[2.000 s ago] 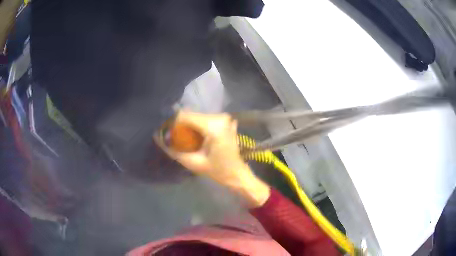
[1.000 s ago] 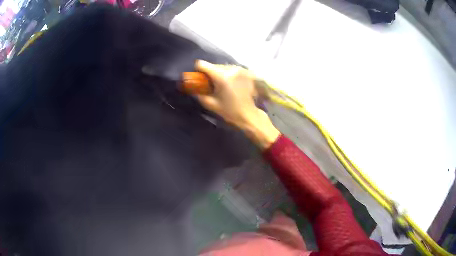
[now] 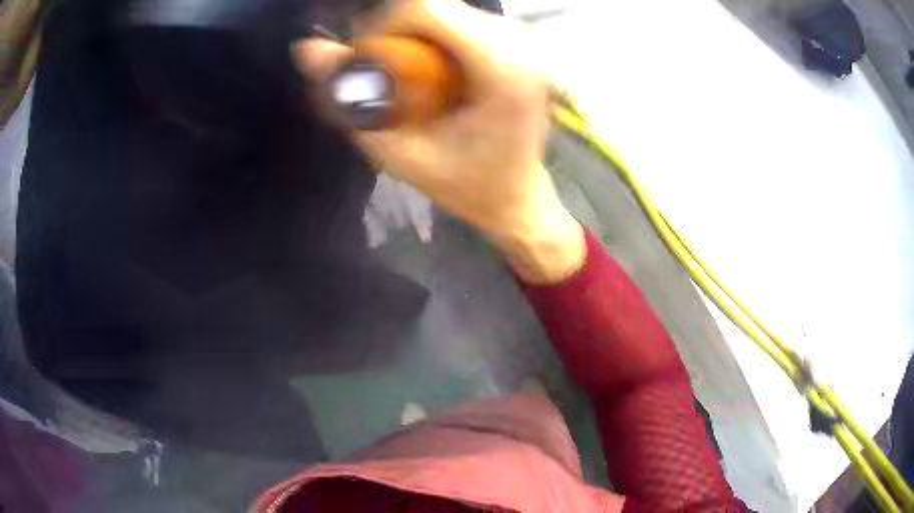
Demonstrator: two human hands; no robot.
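My right hand is closed around the orange-brown handle of the steam iron, at the upper middle. The iron's soleplate is not clearly visible; a pale blur shows at the top edge. A black garment hangs large across the left and middle, below and left of my hand. Two yellow steam hoses run from behind my hand past my forearm to the lower right, tied together partway. My left hand is not in view.
The white pressing table fills the right side. A dark object lies at its far top right. Green floor shows below the garment. The wearer's pink garment is at the bottom edge.
My right hand with the iron has moved up in view and appears larger. The black garment now covers less of the lower view, and more floor shows below it.
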